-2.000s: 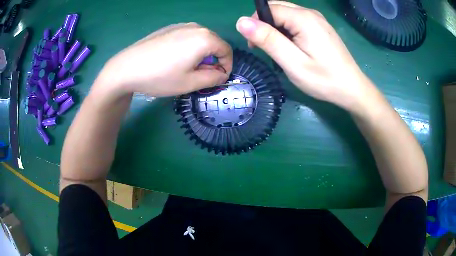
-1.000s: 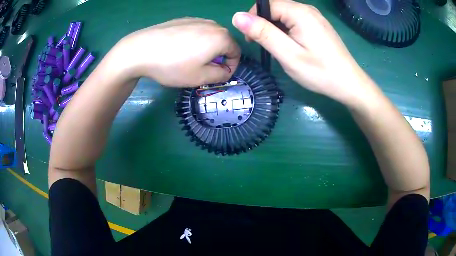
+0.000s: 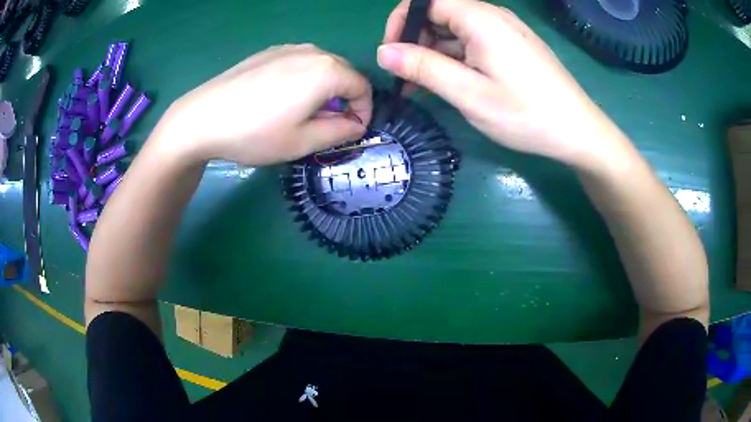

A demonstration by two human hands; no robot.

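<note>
The round black ribbed housing (image 3: 370,227) lies on the green bench in front of me, its shiny inner plate (image 3: 362,185) facing up. Thin red and pale wires (image 3: 342,154) run along the plate's far edge. My left hand (image 3: 276,103) is closed around a purple cell (image 3: 335,105) over the housing's far left edge; only a bit of the cell and a dark red wire show. My right hand (image 3: 494,74) holds a slim black tool (image 3: 414,23), tilted, above the far right edge. The tool's lower end is dark against the ribs and hard to make out.
A loose pile of purple cells (image 3: 90,144) lies at the left, beside a long dark strip (image 3: 33,177). A second ribbed housing (image 3: 630,37) sits at the far right. Dark curved parts (image 3: 37,25) lie far left. A cardboard box (image 3: 741,206) stands at the right edge.
Both hands have moved a little to the left since a second ago. The black tool has gone from upright to tilted, its lower end further left. The cell stays in my left hand.
</note>
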